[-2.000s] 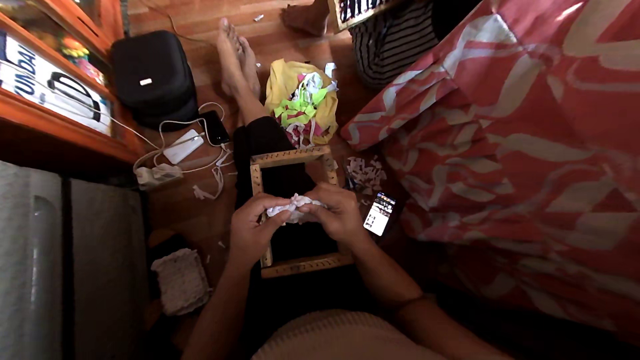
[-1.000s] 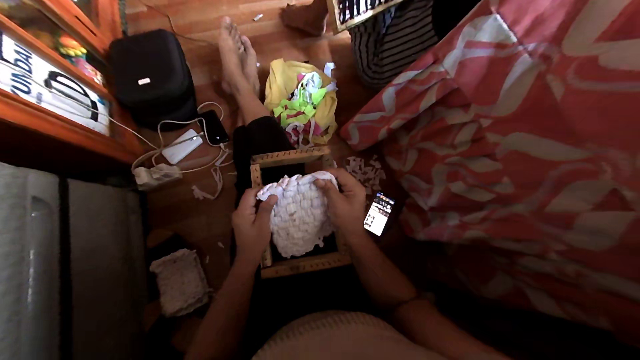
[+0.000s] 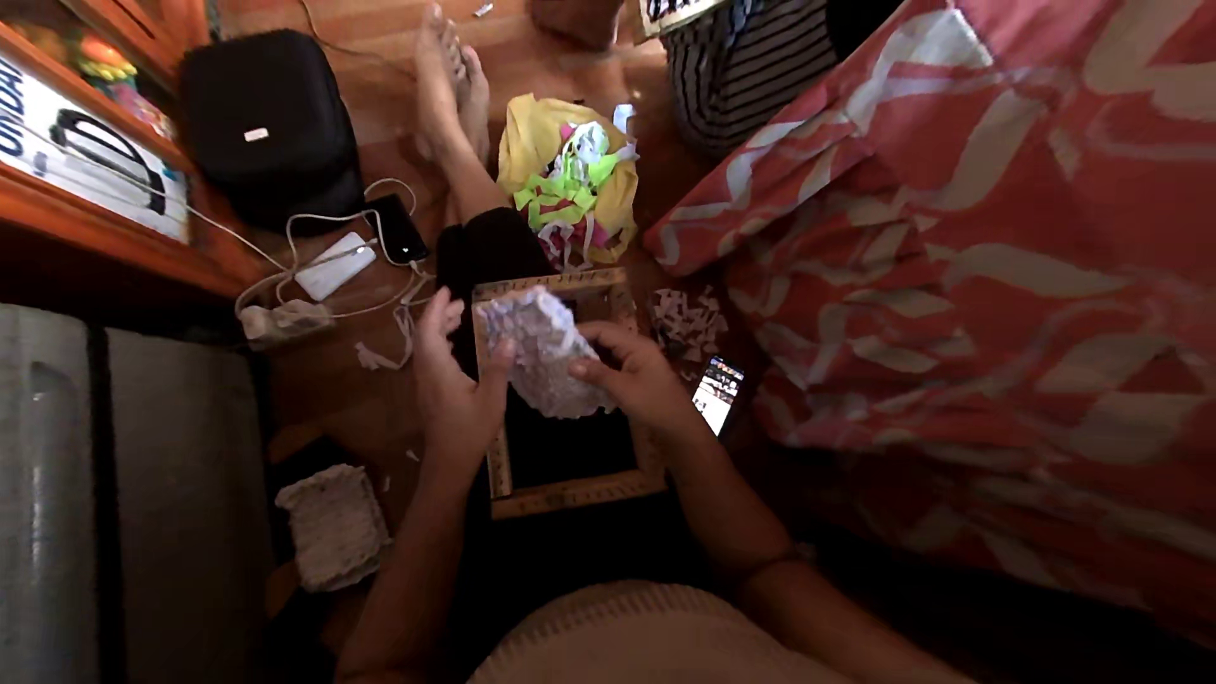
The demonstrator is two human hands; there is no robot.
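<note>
A white woven fabric square (image 3: 546, 356) is held up over a wooden peg-loom frame (image 3: 579, 494) that rests on my lap. My right hand (image 3: 632, 370) pinches the square's right edge between thumb and fingers. My left hand (image 3: 456, 370) is at its left side, palm facing it and fingers apart, with the thumb against the cloth. Dark clothing shows through the frame's opening. A yellow plastic bag (image 3: 522, 142) beyond the frame holds green, white and pink fabric strips (image 3: 579, 180). Small fabric scraps (image 3: 689, 323) lie right of the frame.
A lit phone (image 3: 719, 394) lies by my right forearm. On the left are a stack of white woven squares (image 3: 334, 527), a black case (image 3: 271, 123), a dark phone (image 3: 397, 230), a white power bank (image 3: 334, 266) and cables. Red patterned cloth (image 3: 950, 237) hangs at right. Another person's striped clothing (image 3: 750, 71) shows above.
The woven piece, bunched up in both hands at first, was spread out between them and is now tilted, held up by my right hand. The fingers of my left hand have come off its edge.
</note>
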